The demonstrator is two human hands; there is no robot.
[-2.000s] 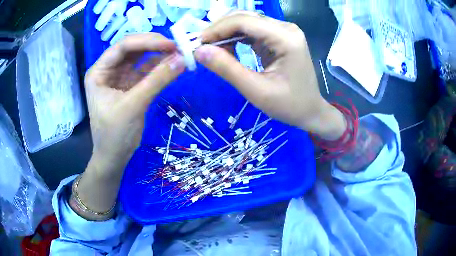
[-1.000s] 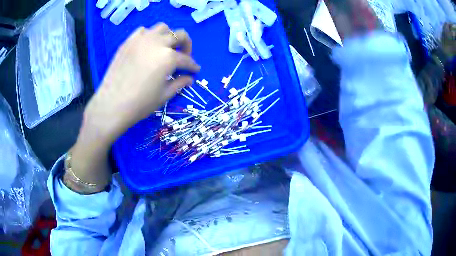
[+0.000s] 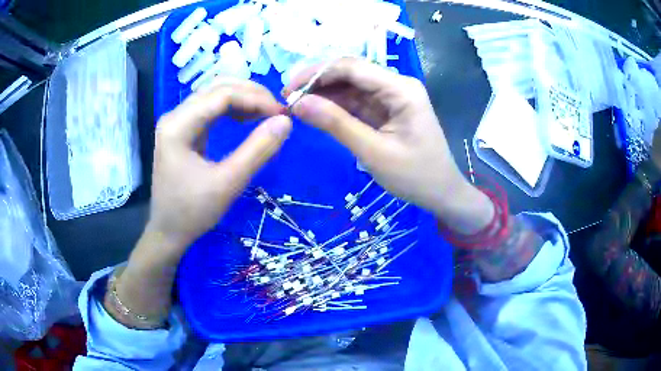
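Observation:
My right hand [image 3: 388, 119] holds a thin white wired stem [image 3: 310, 81] between thumb and forefinger, above the blue tray [image 3: 290, 163]. The stem points up and to the right, with a small white block at its lower end. My left hand [image 3: 210, 145] pinches at the block end, its fingertips almost touching the right ones; the fine wires there are mostly hidden. Loose wired stems with small white blocks [image 3: 317, 252] lie piled at the tray's near end. White plastic plates [image 3: 250, 32] are heaped at its far end.
A long clear box with white pieces [image 3: 98, 123] stands at the left, above a clear bag [image 3: 29, 253]. At the right a clear box [image 3: 533, 190] holds a white sheet [image 3: 513, 138] beside white strips [image 3: 507, 54]. Another person's patterned sleeve [image 3: 616, 239] is at the far right.
The plate held between my hands two seconds ago is gone from them. My right hand has come back from the right side, my left has risen from the pile, and both now hold a stem.

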